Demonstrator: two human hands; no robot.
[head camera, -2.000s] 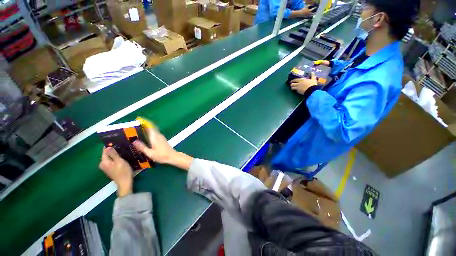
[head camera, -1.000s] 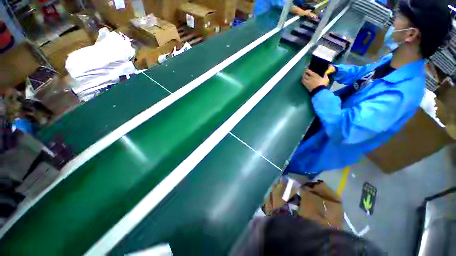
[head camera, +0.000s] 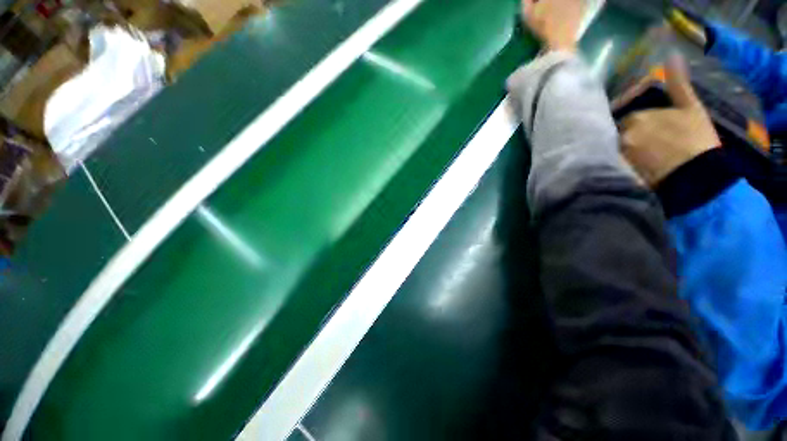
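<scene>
My right hand (head camera: 555, 19) reaches out at the top edge, over the far part of the belt's near rail. It is partly cut off by the edge, and whether it holds anything cannot be told. Its grey cuff and black sleeve run down the right side. My left hand is not in view. Right beside my arm, a blurred black-and-orange box or sleeve (head camera: 757, 135) is at another worker's hand (head camera: 669, 133).
The green conveyor belt (head camera: 345, 172) runs diagonally between two pale rails. A darker green ledge (head camera: 414, 344) lies on my side. White sheets or bags (head camera: 103, 90) and brown cartons are at upper left. The other worker's blue sleeve (head camera: 733, 284) is close on the right.
My hands held a black-and-orange sleeve two seconds ago, then left the view. Now my right arm is stretched far forward. The view has moved closer to the blue-clad worker.
</scene>
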